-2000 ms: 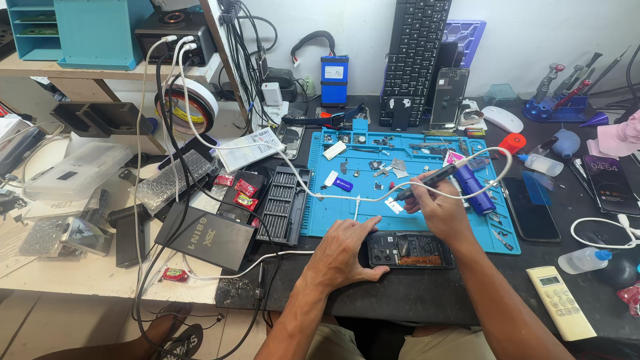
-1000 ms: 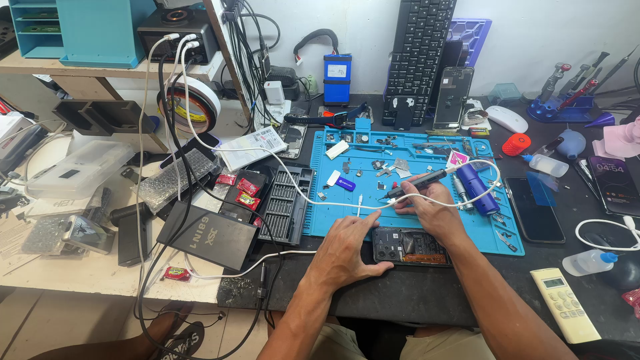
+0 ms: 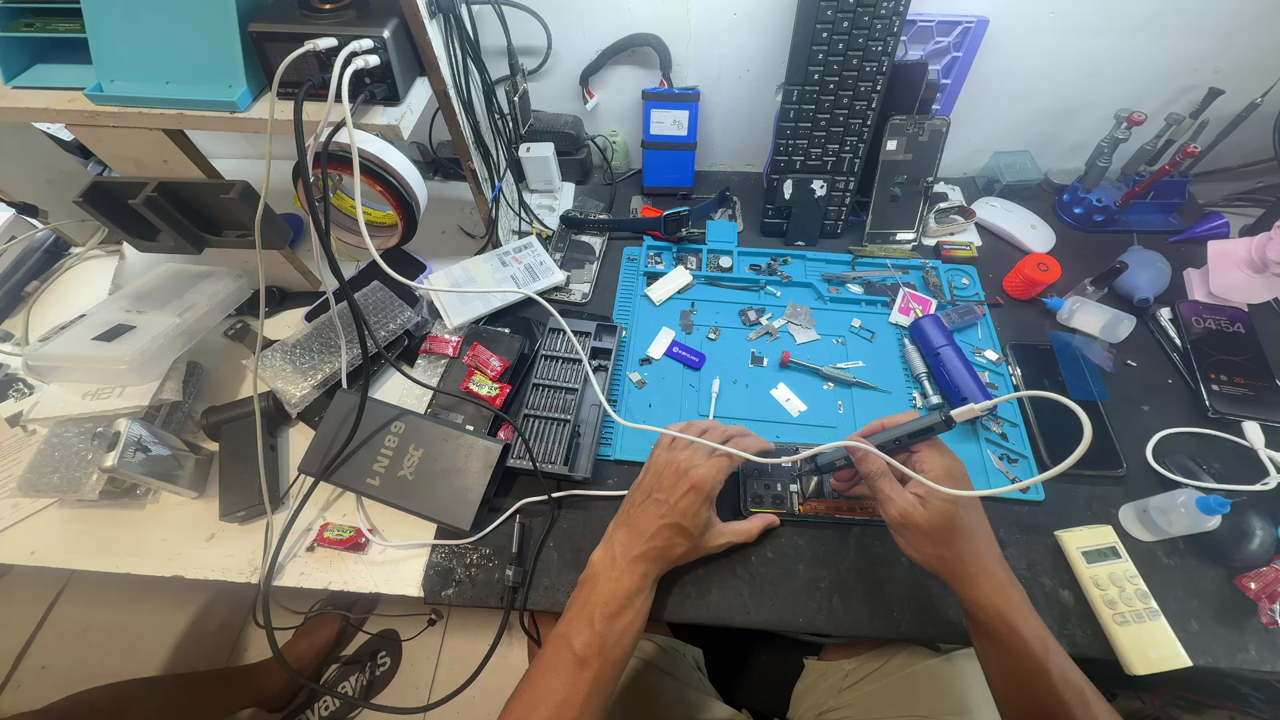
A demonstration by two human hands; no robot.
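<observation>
An opened smartphone (image 3: 770, 490) with its inner parts exposed lies at the front edge of the blue silicone repair mat (image 3: 700, 410). My left hand (image 3: 690, 490) rests at the phone's left end, thumb along its near edge. Above the phone's right part, my right hand (image 3: 910, 480) grips a dark pen-shaped electric tool (image 3: 890, 438), slanted down to the left, with a white cable (image 3: 1060, 410) at its upper end. The tool's tip is hard to make out near the phone. A precision screwdriver (image 3: 835, 372) and small phone parts lie on the mat behind it.
Left of the mat stand a bit case (image 3: 565, 400) and a black box (image 3: 400, 460). The white cable crosses in front of both hands. A blue-purple cylinder (image 3: 945, 360), another phone (image 3: 1065, 410), a dropper bottle (image 3: 1170, 515) and a remote control (image 3: 1120, 600) are on the right.
My right hand has moved down toward the opened phone with the pen-shaped tool. The screwdriver on the mat now shows more fully. My left hand has stayed by the phone's left end.
</observation>
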